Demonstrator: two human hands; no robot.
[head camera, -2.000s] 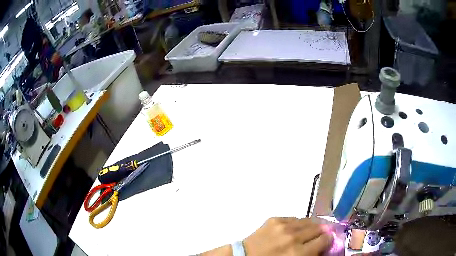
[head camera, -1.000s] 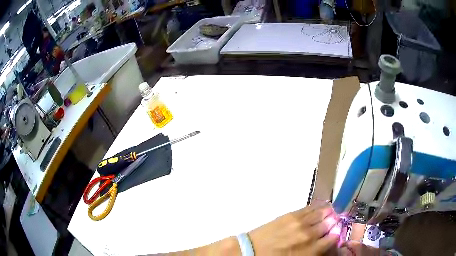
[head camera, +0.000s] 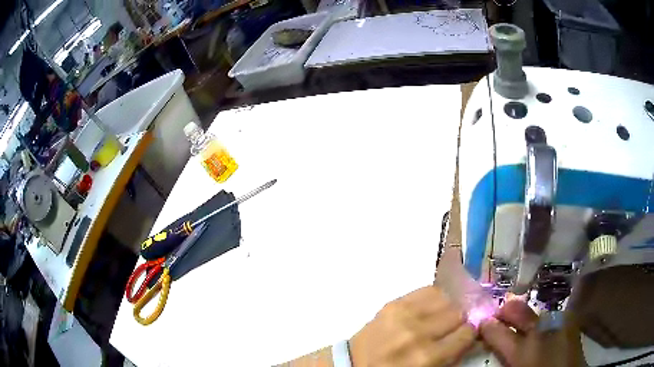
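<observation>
My left hand (head camera: 416, 330), with a pale band at the wrist, is at the needle area, its fingertips on a brown fabric piece (head camera: 450, 269) under the pink light. My right hand (head camera: 527, 333) is close beside it on the right, fingertips almost meeting the left ones and pinching at the same spot. The needle area (head camera: 495, 290) lies just above the fingers and is partly hidden. The white sewing machine head (head camera: 588, 136) with a blue stripe fills the right side. A brown strip runs up behind the head, mostly hidden by it.
On the white table (head camera: 344, 193), left, a small bottle (head camera: 217, 159) stands behind a screwdriver (head camera: 168, 240) and scissors (head camera: 152, 287) on a dark cloth (head camera: 219, 240). A thin black rod (head camera: 442, 240) is left of the needle. White tubs (head camera: 269, 57) stand beyond the table.
My right hand has come in at the needle area from the lower right. The view has shifted, so the machine head appears larger and further left. A fabric piece now shows raised beside the left fingers.
</observation>
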